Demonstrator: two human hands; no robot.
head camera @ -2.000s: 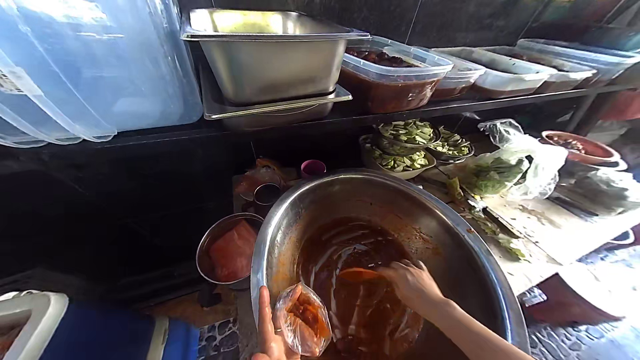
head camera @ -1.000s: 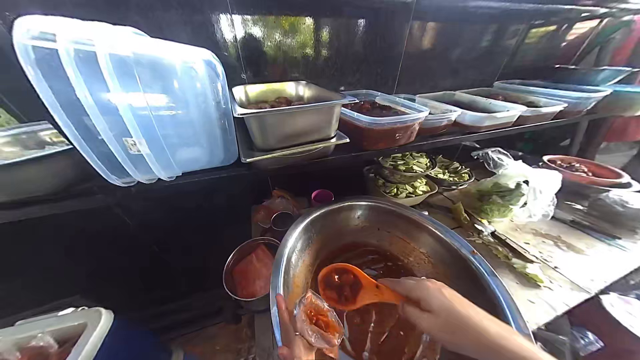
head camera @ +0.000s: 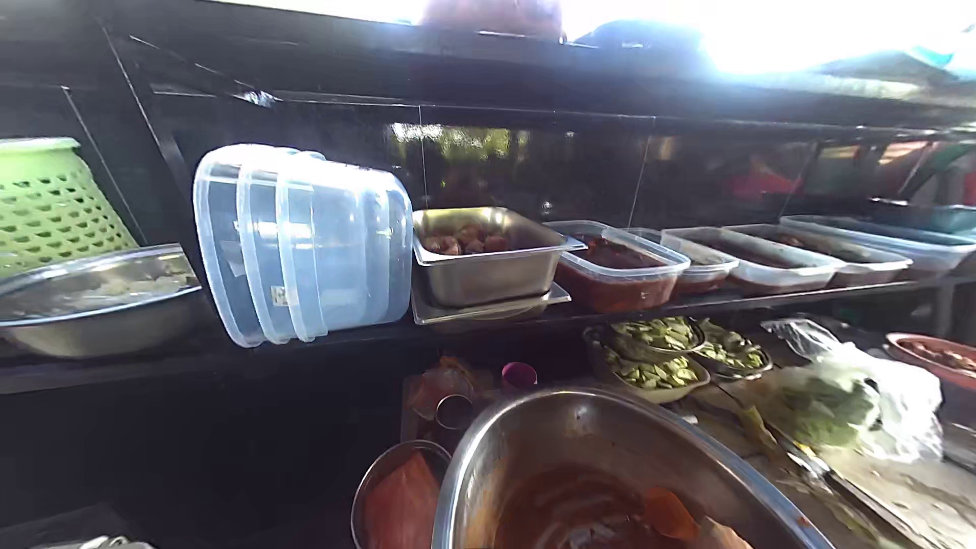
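Note:
A large steel basin [head camera: 610,427] with red-brown sauce [head camera: 564,503] inside fills the lower middle of the head view. An orange ladle [head camera: 668,512] rests its bowl in the sauce at the basin's lower right. Just beside it, a small part of my right hand [head camera: 720,534] shows at the bottom edge, at the ladle's handle; the rest is cut off. My left hand and the small clear bag are out of the frame. Left of the basin stands a round metal pot [head camera: 364,488] holding something pinkish red.
On the shelf stand stacked clear plastic tubs [head camera: 343,252], a steel pan [head camera: 496,271] with meat and several sauce-filled containers [head camera: 621,286]. Bowls of sliced green vegetables [head camera: 659,393], a plastic bag [head camera: 900,396] and a knife [head camera: 869,499] lie right of the basin.
The view has tilted up, taking my left hand and the bag out of frame. The ladle, lifted with sauce one second ago, is down in the basin again.

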